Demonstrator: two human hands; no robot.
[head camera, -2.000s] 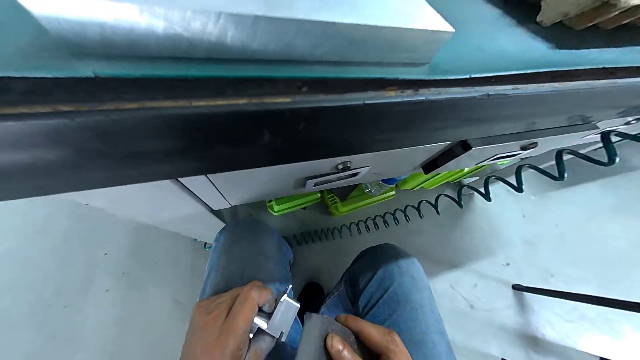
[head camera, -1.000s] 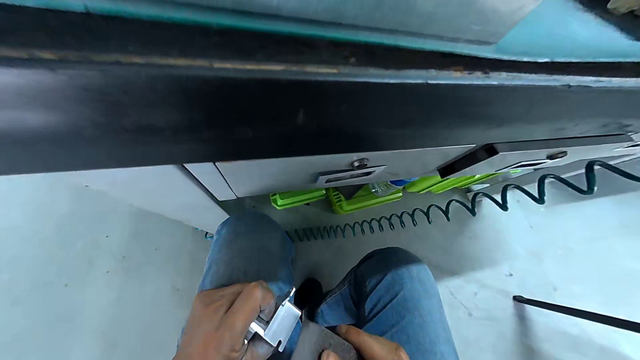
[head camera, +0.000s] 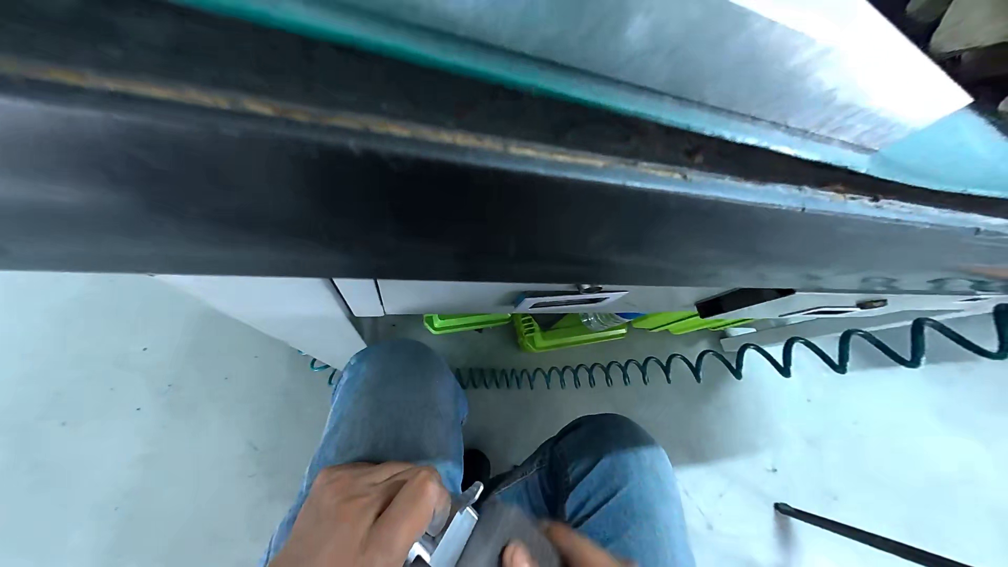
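At the bottom of the head view, above the lap, my left hand (head camera: 366, 512) grips a silver metal part (head camera: 455, 535) with a flat bar and a narrow tip; what kind of part it is, I cannot tell. My right hand (head camera: 579, 547), partly cut off by the frame's lower edge and slightly blurred, holds a grey pad (head camera: 508, 535), which looks like an abrasive sheet or block. The pad lies right beside the metal bar and seems to touch it. The lower ends of both things are out of view.
A workbench's dark front edge (head camera: 472, 213) crosses the view above my knees. A metal block (head camera: 709, 71) lies on its teal top. Below are drawers (head camera: 449, 297), green plastic trays (head camera: 567, 335) and a coiled green hose (head camera: 646, 370). A black bar (head camera: 866, 538) is at lower right.
The view has shifted and tilted. My right hand and the grey pad have come closer to the metal part, beside which a gap shows in the oldest frame.
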